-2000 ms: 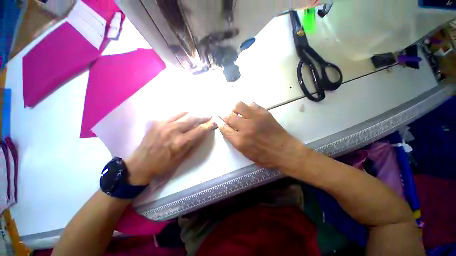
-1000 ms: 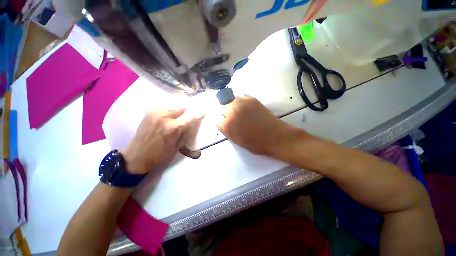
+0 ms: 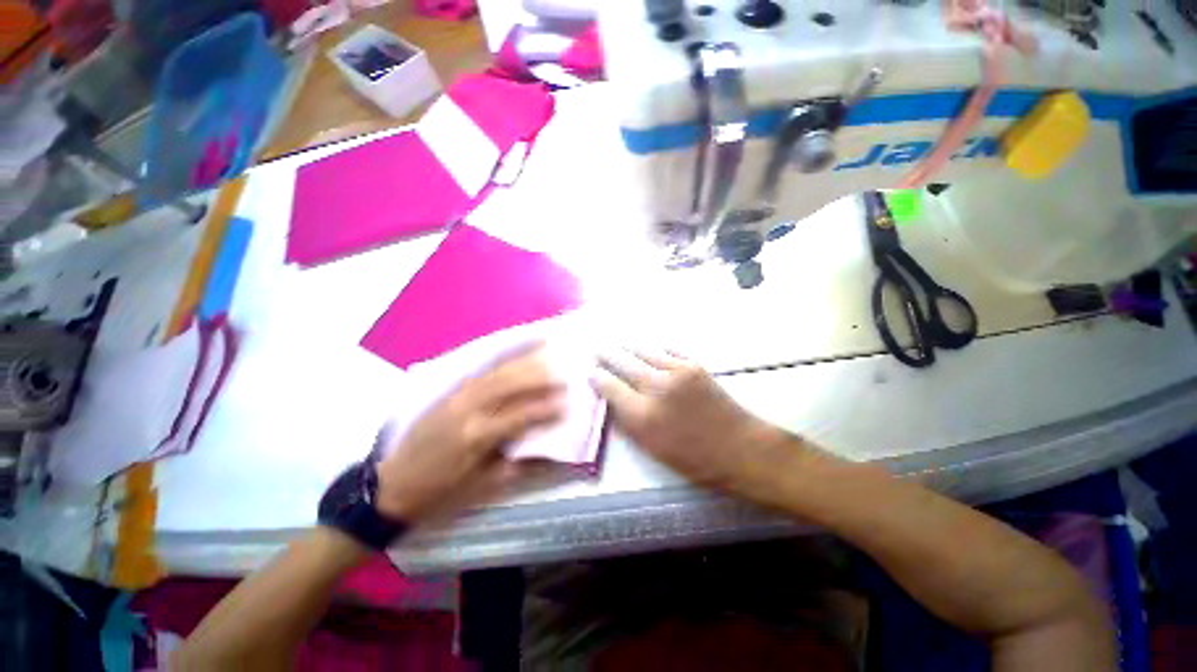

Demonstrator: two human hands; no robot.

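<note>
My left hand, with a dark watch at the wrist, is on a pale pink-white fabric piece with a magenta edge, near the front of the table. The hand is slightly blurred and its fingers are bent over the piece. My right hand has its fingertips at the piece's right edge, in front of the needle area. The presser foot area is washed out by glare, and no fabric can be made out under it. A loose magenta piece lies just beyond my left hand.
Magenta cut pieces lie upper left. Pale pieces with magenta edges lie far left. Black-handled scissors lie right of the needle. The machine head carries a yellow block. A white box and blue bin stand upper left.
The view has swung left and shows more of the table. The pale fabric has come away from the needle area towards the front edge, with both hands at it. A magenta edge now shows on it.
</note>
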